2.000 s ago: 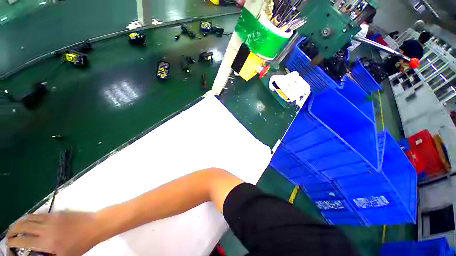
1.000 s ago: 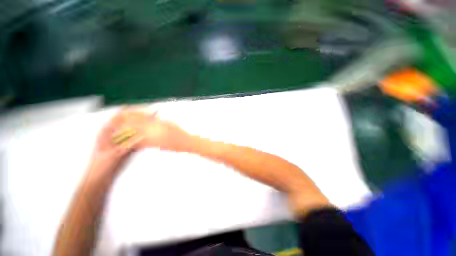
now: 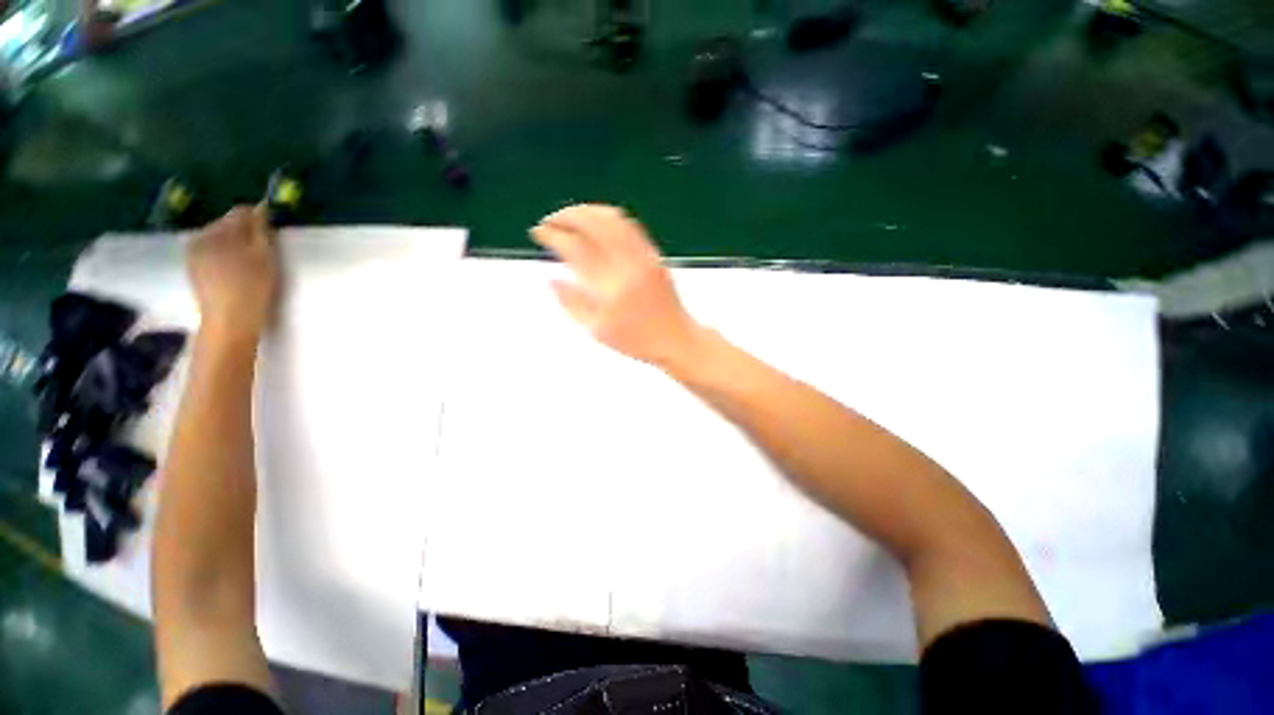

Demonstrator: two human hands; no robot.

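My left hand [image 3: 238, 268] is at the far edge of the white sheet, at the left, with its fingers bunched. A small yellow-and-black board unit [image 3: 285, 190] is right at its fingertips; blur hides whether the fingers grip it. A similar unit [image 3: 173, 201] lies on the green belt just left of it. My right hand [image 3: 615, 279] is raised over the middle of the sheet near its far edge, fingers loosely apart, with nothing seen in it.
White sheets [image 3: 782, 461] overlap on the bench. A pile of black housings [image 3: 105, 405] lies at their left end. The green conveyor belt [image 3: 559, 168] runs beyond, with scattered dark corded units. A blue bin [image 3: 1202, 671] shows at the lower right corner.
The view has swung left. My hands, together a second ago around something yellowish, are now apart: left at the belt edge, right open over the sheet.
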